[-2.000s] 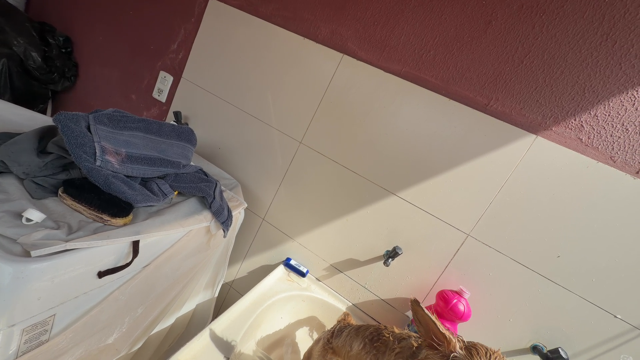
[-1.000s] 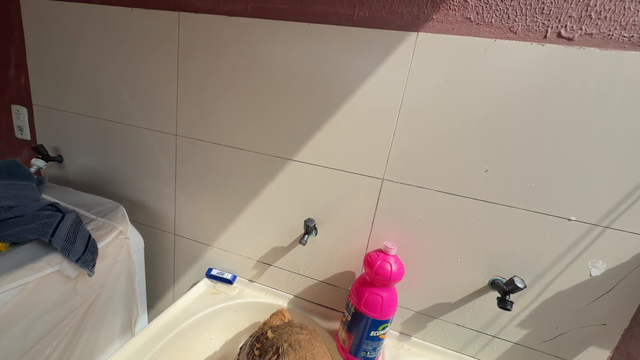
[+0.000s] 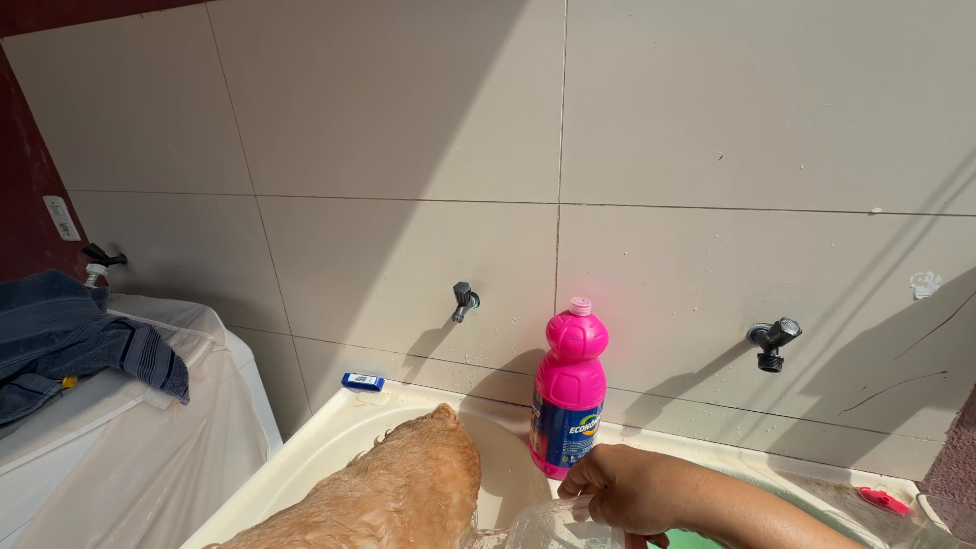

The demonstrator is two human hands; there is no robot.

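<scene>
My right hand [image 3: 637, 488] grips the rim of a clear plastic container [image 3: 560, 526] at the bottom of the view, just in front of a pink plastic bottle [image 3: 576, 374] with a blue label. Left of it, a wet, tan-furred dog [image 3: 396, 488] is in the cream wash basin [image 3: 305, 442], its head out of sight below. The bottle stands by the wall on the basin's ledge. My left hand is not in view.
A small blue item [image 3: 363, 382] lies on the basin's back left corner. Black taps [image 3: 773, 343] stick out of the tiled wall. At left, a dark blue towel [image 3: 99, 335] lies on a covered white appliance [image 3: 152, 457]. Green-tinted water [image 3: 698, 540] and a red object [image 3: 883, 500] are at right.
My right hand has come into view with the clear container. The view has swung down and right, and more of the dog's wet body shows in the basin.
</scene>
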